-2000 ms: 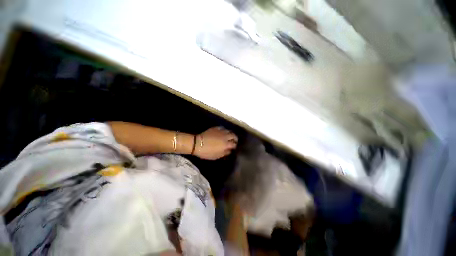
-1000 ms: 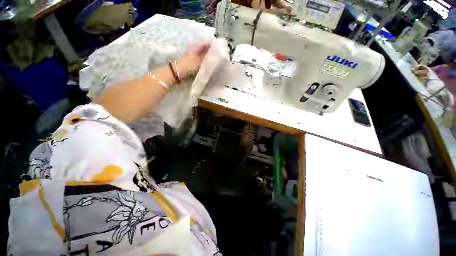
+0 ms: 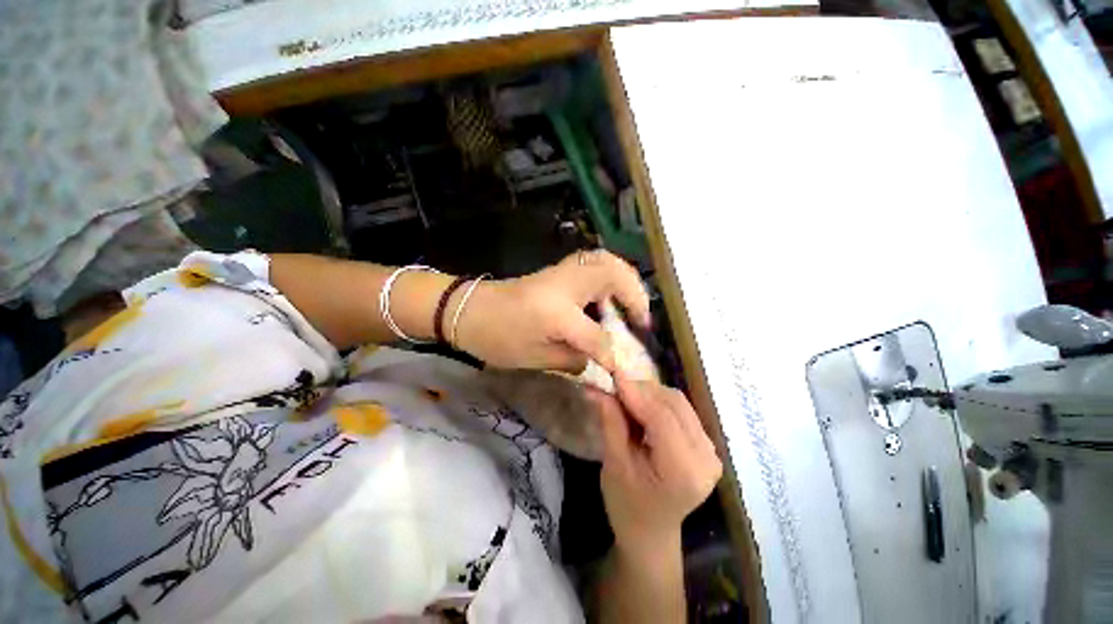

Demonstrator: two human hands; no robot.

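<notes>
My left hand (image 3: 555,315), with bangles at the wrist, pinches a small part of a pale printed fabric piece (image 3: 629,350) near the table's front edge. My right hand (image 3: 657,453) meets it from below, its thumb and fingertips closed on the same piece. The fingertips of both hands nearly touch. A duller part of the cloth hangs between my hands and my lap, partly hidden by my fingers. The hands are over the gap in front of the white table (image 3: 842,195), not on its top.
The sewing machine head (image 3: 1037,421) stands at the right, with its metal bed plate (image 3: 897,488). A slim black tool (image 3: 934,514) lies on the bed. A pile of printed fabric (image 3: 86,134) hangs at the upper left. A wood-coloured edge (image 3: 665,244) borders the table.
The view has turned from the neighbouring JUKI machine to the table at the right. My left hand has left the fabric pile and now holds a small piece with my right hand, which has come into view.
</notes>
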